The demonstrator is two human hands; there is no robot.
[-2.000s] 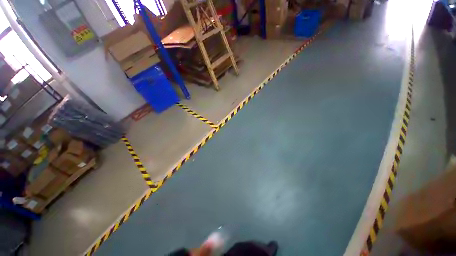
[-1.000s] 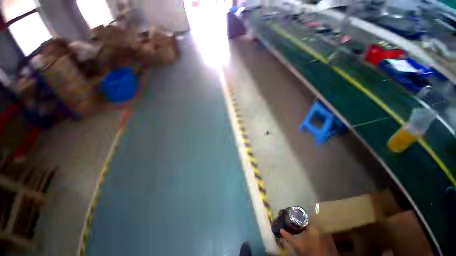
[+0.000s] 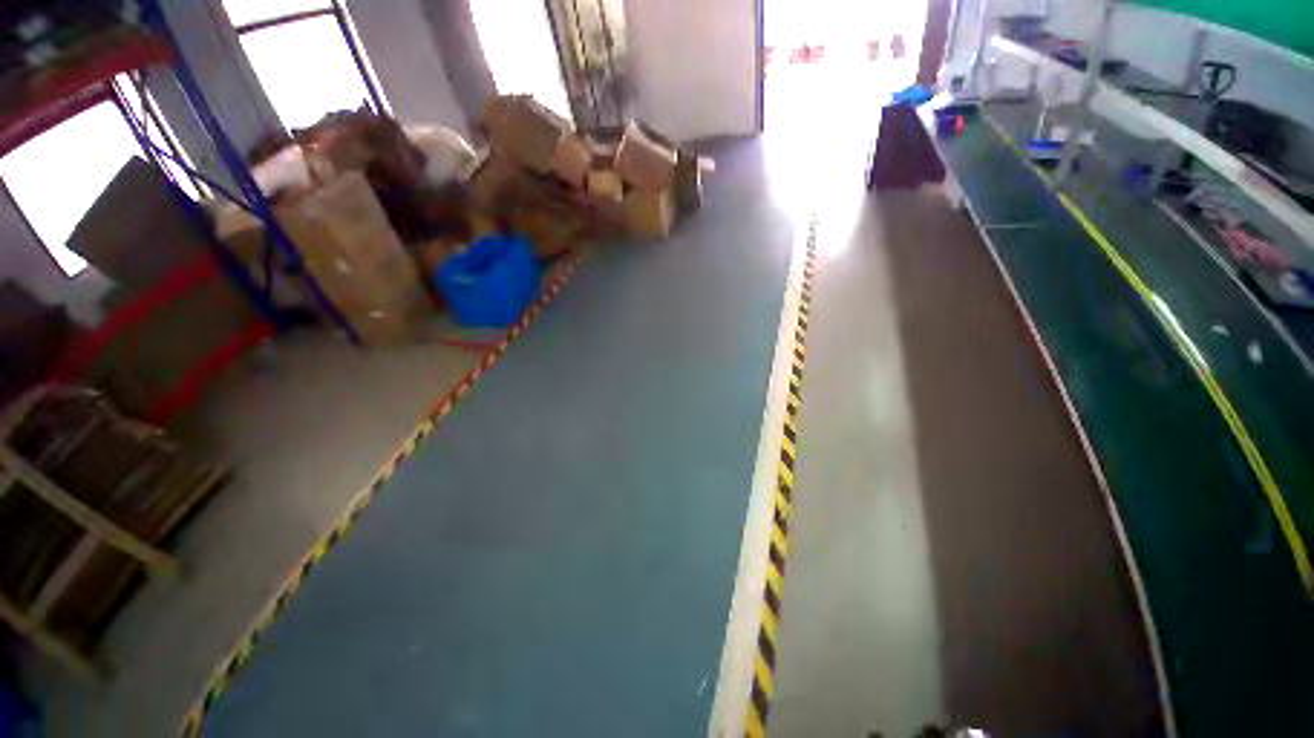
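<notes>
Only the top of a small dark and shiny object (image 3: 963,732) shows at the bottom edge, right of centre; what holds it is cut off. Neither of my hands can be made out. Ahead on the left, a heap of brown cardboard boxes (image 3: 647,176) and crumpled brown packing lies by the windows. A bright blue tote (image 3: 490,280) stands in front of the heap, beside the floor tape. A tall brown carton (image 3: 355,257) stands left of the tote, next to the rack.
A rack with a blue upright (image 3: 271,216) stands on the left. A pale wooden frame (image 3: 90,522) leans at lower left. Yellow-black tape (image 3: 775,555) edges the blue-green aisle floor (image 3: 562,505). A long green-topped bench (image 3: 1138,418) runs along the right. A bright doorway is ahead.
The view has moved forward along the aisle and turned left. My right hand and the dark object with a shiny round top have dropped almost out of the picture. The blue stool and near carton are gone from view.
</notes>
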